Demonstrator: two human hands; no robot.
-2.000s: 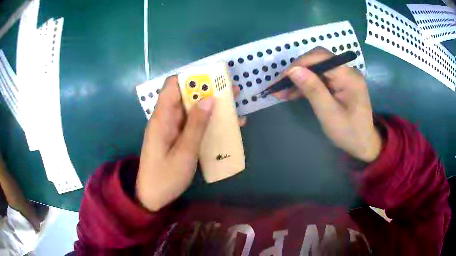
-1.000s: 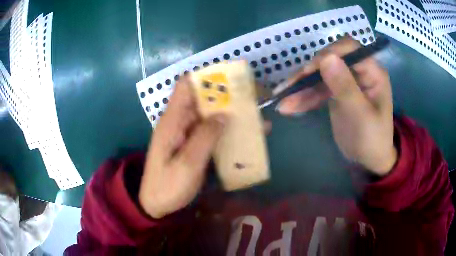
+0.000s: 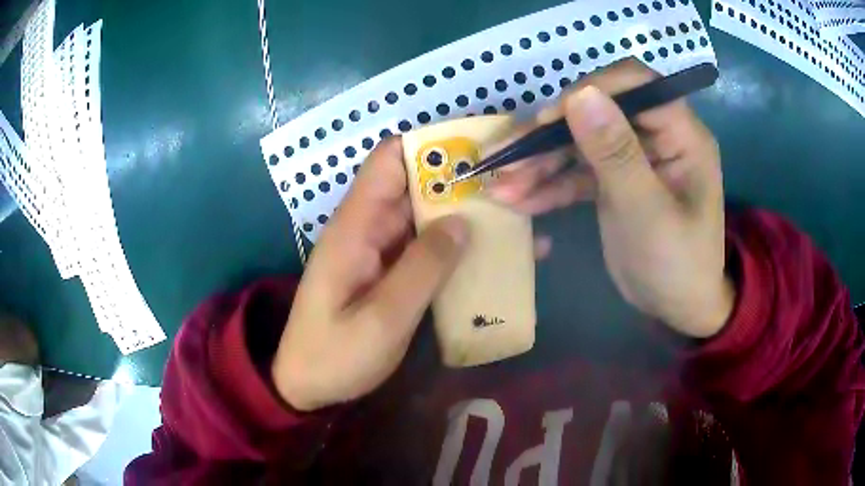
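Note:
My left hand (image 3: 365, 285) holds a cream phone back cover (image 3: 486, 285) by its left edge, thumb on its face and fingertips showing at its right edge. The orange camera panel (image 3: 465, 150) with three dark lens holes is at the cover's upper end. My right hand (image 3: 645, 190) holds black tweezers (image 3: 588, 123). Their tip is over the panel, by the lower lens hole (image 3: 438, 188); whether it holds a sticker I cannot tell. A white sticker sheet (image 3: 327, 147) with rows of dark dots lies behind the cover, partly hidden by my hands.
Spare dotted sheets (image 3: 85, 218) overlap at the left on the green surface (image 3: 180, 95). More dotted sheets (image 3: 792, 33) lie at the upper right. A pale line runs up the surface behind the sheet. Another person's white sleeve (image 3: 57, 427) shows at the lower left.
The tweezer tip has moved from the sticker sheet to the camera panel. The cover and my left hand have shifted right. The sheet appears higher in view.

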